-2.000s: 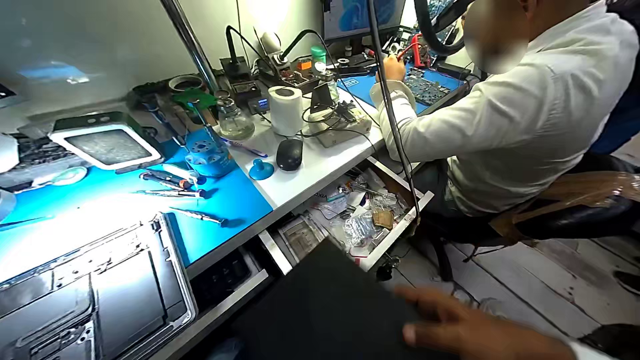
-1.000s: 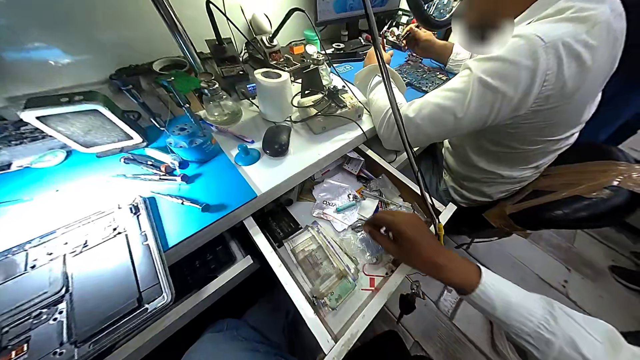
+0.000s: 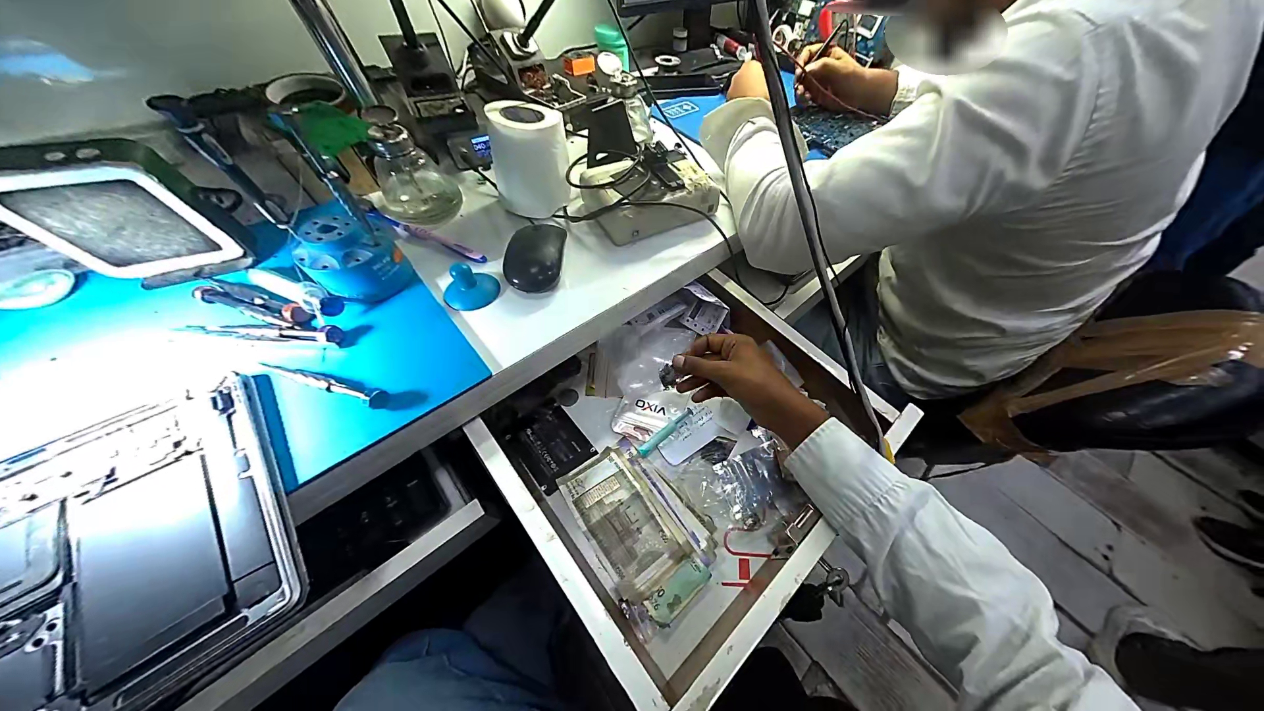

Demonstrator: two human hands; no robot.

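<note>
My right hand [image 3: 736, 377] is over the back part of an open white drawer [image 3: 538, 548], a small dark object pinched between thumb and fingertips. Below and around it lie clear plastic bags [image 3: 736, 484], printed packets and a teal pen-like tool [image 3: 664, 434]. Nearer the drawer's front is a stack of banknotes [image 3: 627, 523], with a black battery-like pack [image 3: 555, 444] to its left and a red bent piece [image 3: 743, 563] to its right. My left hand is out of the frame.
An opened laptop [image 3: 148, 563] and several screwdrivers [image 3: 321, 383] lie on the blue mat at left. A black mouse [image 3: 534, 259], paper roll [image 3: 527, 158] and glass bottle [image 3: 413, 183] stand behind the drawer. A cable hangs beside it. A co-worker [image 3: 987, 178] sits at right.
The dark flat panel over the drawer two seconds ago is out of view, showing the drawer's contents. My right hand has moved from the lower right to over the drawer's back part.
</note>
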